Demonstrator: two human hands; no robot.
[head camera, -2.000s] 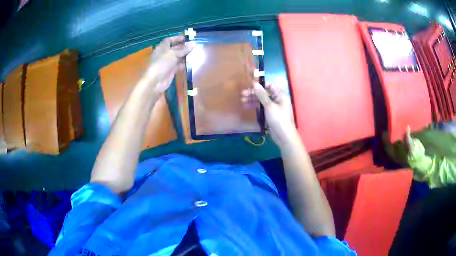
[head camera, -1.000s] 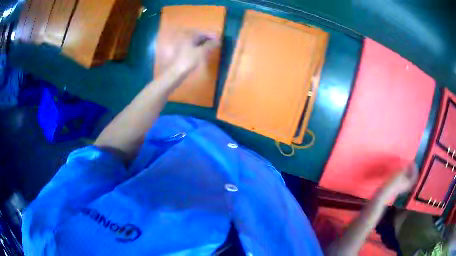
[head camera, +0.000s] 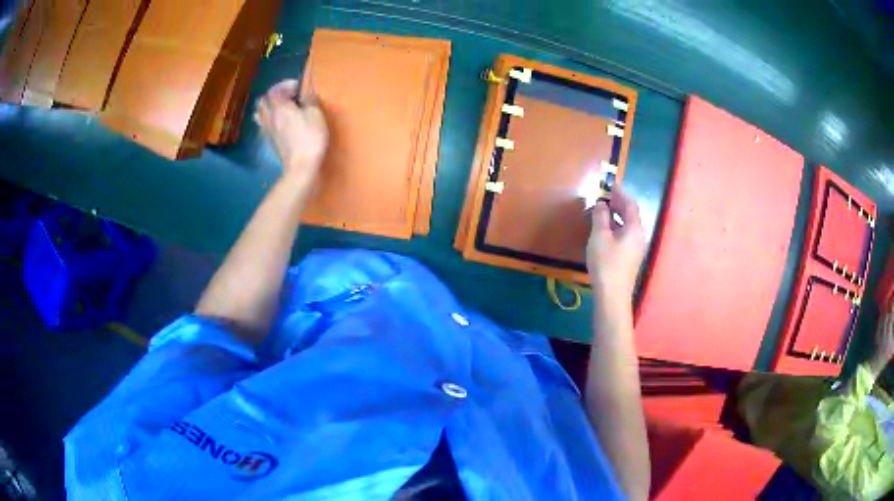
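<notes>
A black rectangular frame with white tabs lies on an orange cover stack in front of me. My right hand is at the frame's lower right side, fingers closed at its edge by a tab. To the left lies another stack of orange covers, with slightly offset edges. My left hand is at this stack's left edge, thumb side against it and the other fingers apart over the bench, holding nothing visible. A yellow rubber band pokes out below the framed stack.
Thick orange cover bundles stand at the upper left. A large red cover lies to the right, then red covers with black frames. More red covers are below the bench edge. A person's yellow-green sleeve is at lower right.
The black frame now lies on the middle orange stack, which was bare one second ago. My right hand has come left from the red cover. My left hand has moved to the left stack's edge.
</notes>
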